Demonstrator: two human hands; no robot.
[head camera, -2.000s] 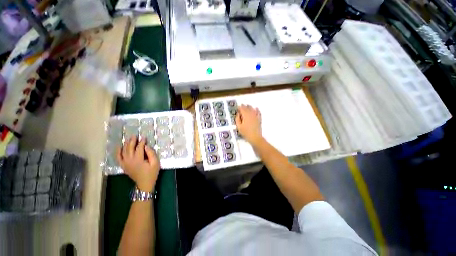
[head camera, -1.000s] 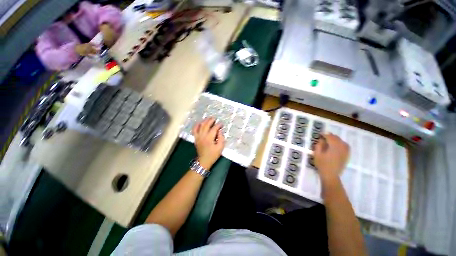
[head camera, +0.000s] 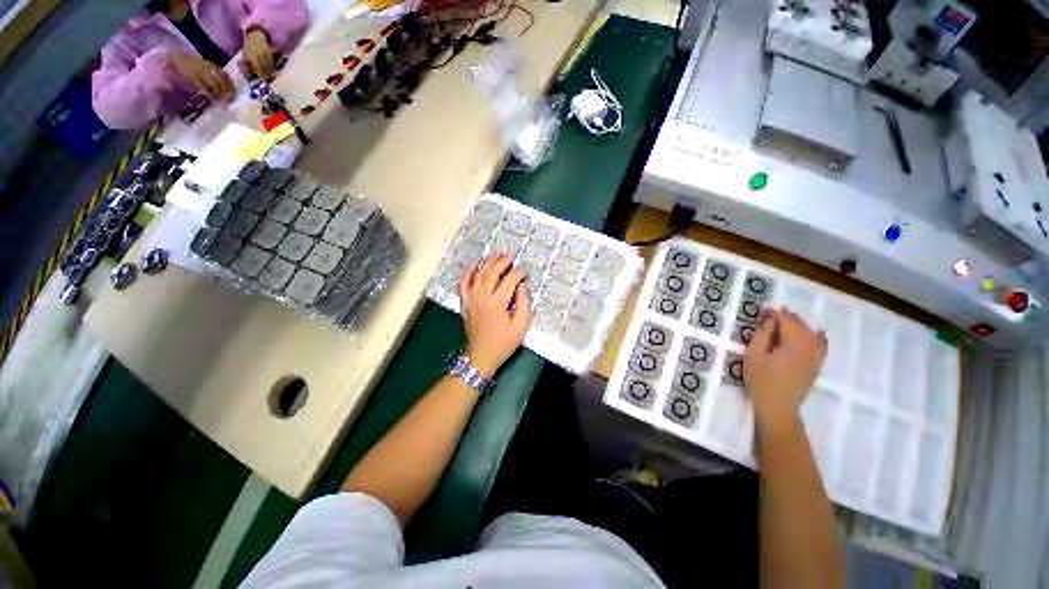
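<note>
The white compartment tray (head camera: 880, 397) lies in front of the machine, its left columns holding grey square housings (head camera: 693, 380) with dark rings. My right hand (head camera: 785, 359) is over the third column from the left, fingers bent down at the parts; whether it grips one is hidden. The clear blister tray (head camera: 627, 270) lies to the left on the green surface, with grey squares in rows. My left hand (head camera: 497, 308) rests over its left part, fingertips on the squares; I cannot tell if it holds one.
The benchtop machine (head camera: 713, 150) stands behind the compartment tray, with buttons along its front. A stack of filled blister trays (head camera: 288, 236) is on the wooden bench (head camera: 426, 173). A white cable (head camera: 596, 109) and clear bag (head camera: 523, 121) lie behind the blister tray. A person in pink sleeves (head camera: 150, 75) sits upper left.
The view has swung left, shifting the trays and machine rightward and showing the pink-sleeved person. Both hands stay over their trays; my right hand is over the third column of ringed parts.
</note>
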